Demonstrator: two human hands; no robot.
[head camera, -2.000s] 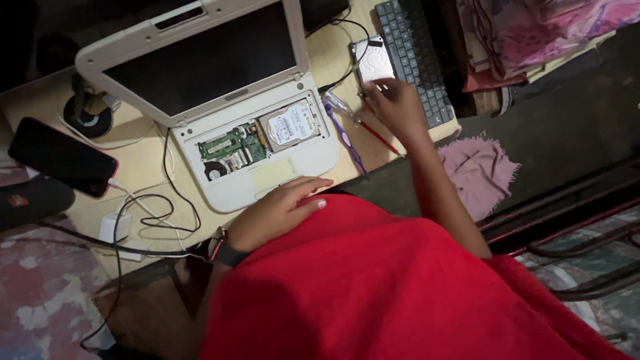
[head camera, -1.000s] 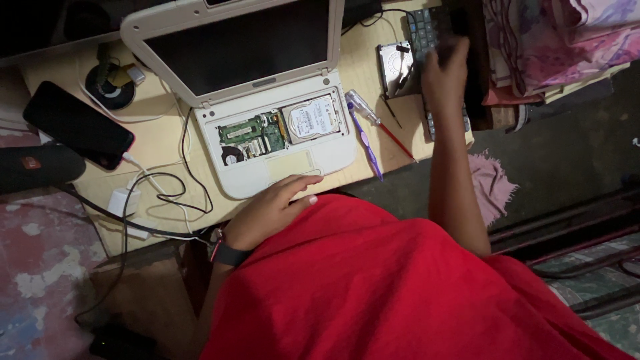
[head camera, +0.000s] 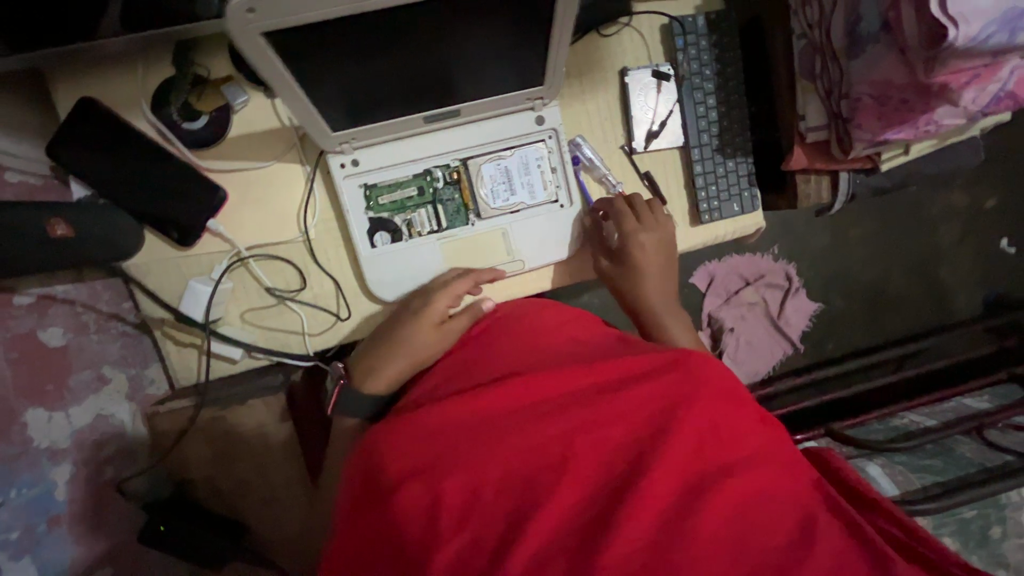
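An opened white laptop (head camera: 552, 254) shows its circuit board (head camera: 456, 206) and a hard drive (head camera: 512, 180) in the base. My left hand (head camera: 432, 320) lies at the laptop's front edge, fingers apart, holding nothing. My right hand (head camera: 636, 252) is at the table edge, right of the laptop, over the lower part of a clear-handled screwdriver (head camera: 594, 162) and a purple pen-like tool (head camera: 583, 186); whether its fingers grip either is hidden. Beyond it lie a second drive (head camera: 654, 108) with small dark pieces on top, a thin black tool (head camera: 642, 174) and a detached black keyboard (head camera: 716, 120).
At the left are a phone (head camera: 136, 170) on a white cable, a dark speaker (head camera: 68, 236), a white charger (head camera: 206, 298) and a roll of tape (head camera: 192, 112). Black cables loop near the laptop. A pink cloth (head camera: 756, 312) hangs beyond the table edge; folded fabric (head camera: 904, 72) is at the upper right.
My right hand has moved from over the keyboard, beside the second drive, down to the screwdriver and purple tool. My left hand has stayed at the laptop's front edge.
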